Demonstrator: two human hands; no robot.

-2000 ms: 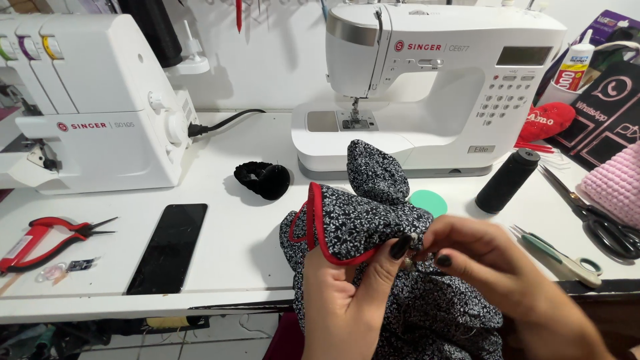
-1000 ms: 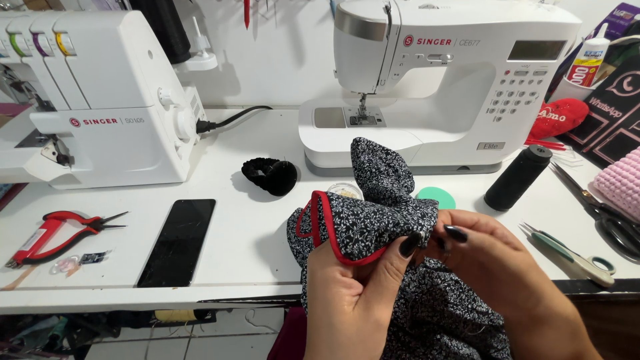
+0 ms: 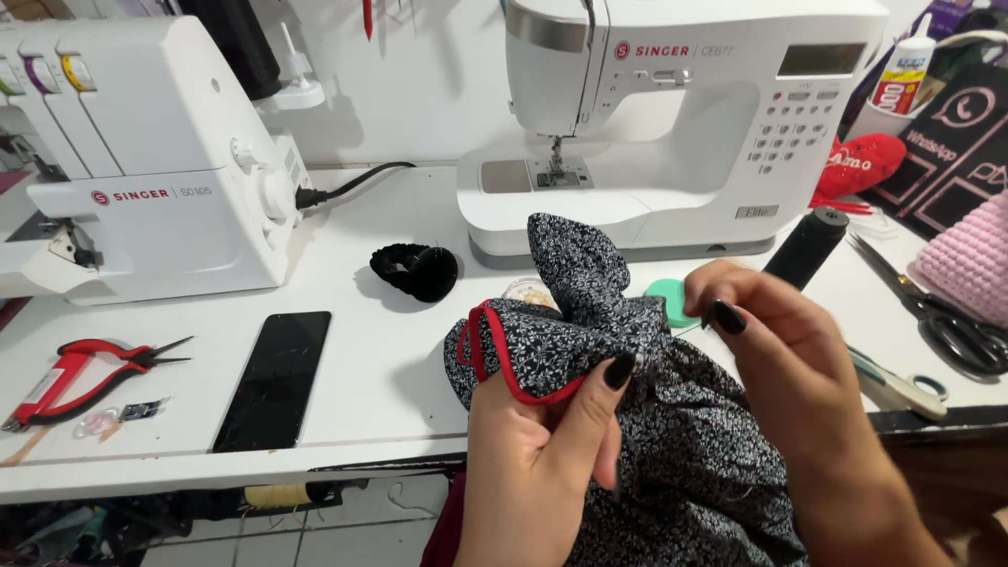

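My left hand [image 3: 543, 457] pinches a black fabric with a small white floral print [image 3: 709, 441], its edge bound in red trim [image 3: 504, 354]. A gathered, ear-shaped piece [image 3: 575, 252] of the same print stands up from it. To the right of the fabric, my right hand [image 3: 764, 331] has thumb and forefinger pressed together on something small and thin, perhaps a needle. A fine thread seems to run from there toward the cloth. Behind the fabric are a small round container of beads [image 3: 530, 292] and a green disc [image 3: 669, 302].
A Singer sewing machine [image 3: 654, 220] stands behind, a serger [image 3: 157, 244] at left. Around lie a black pincushion [image 3: 429, 274], a phone [image 3: 276, 378], red-handled pliers [image 3: 94, 386], a black thread spool [image 3: 807, 248], black scissors [image 3: 945, 323] and light-handled snips [image 3: 898, 386]. The table's front edge [image 3: 378, 453] crosses below.
My right hand has moved away from the fabric, up and to the right. My left hand still pinches the cloth near the red trim.
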